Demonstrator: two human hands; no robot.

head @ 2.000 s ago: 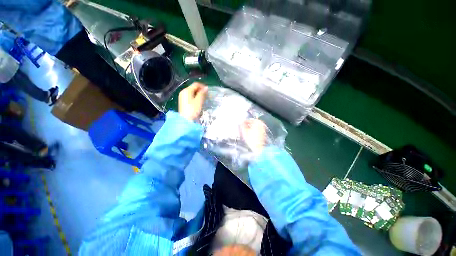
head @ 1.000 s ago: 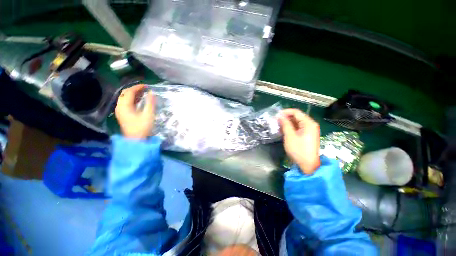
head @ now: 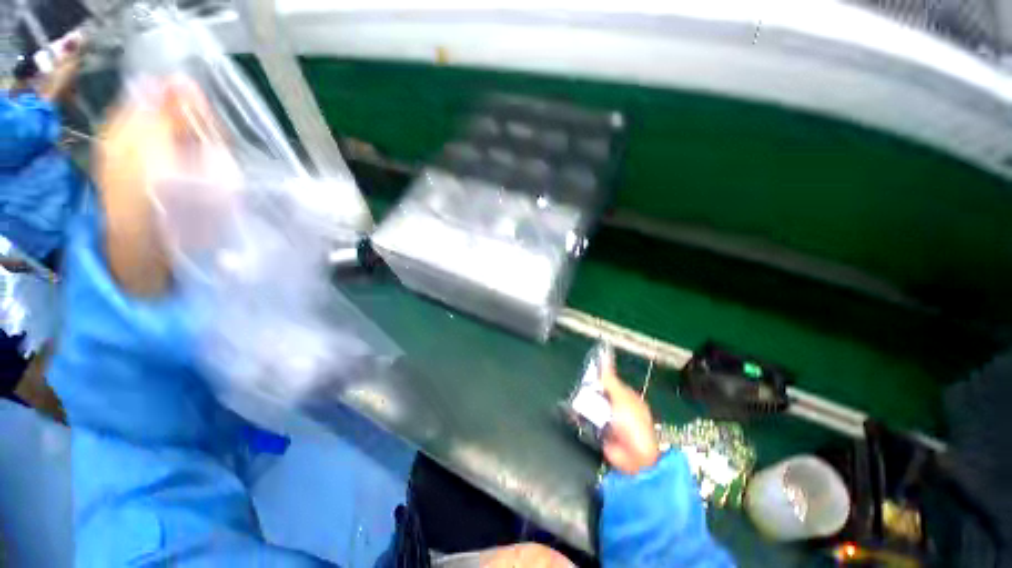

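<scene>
My left hand (head: 144, 183), blurred, is raised at the upper left and holds the clear plastic bag (head: 261, 266) near its top. The bag hangs down and to the right in front of the bench, with darker bits near its lower end. My right hand (head: 630, 424) is over the bench and holds a small silvery-white piece (head: 591, 402) between thumb and fingers; what it is cannot be told. Green circuit boards (head: 721, 457) lie in a pile just right of my right hand.
A stack of clear blister trays (head: 488, 239) stands at the bench's back. A black fan (head: 735, 381) stands right of it. A white cup (head: 797, 497) is beside the boards, with dark equipment (head: 897, 488) further right. A post (head: 300, 100) rises at left. A blue-sleeved person (head: 39, 166) is far left.
My left hand has lifted the bag up and left, away from my right hand. My right hand has let go of the bag and now holds a small piece. The view has shifted.
</scene>
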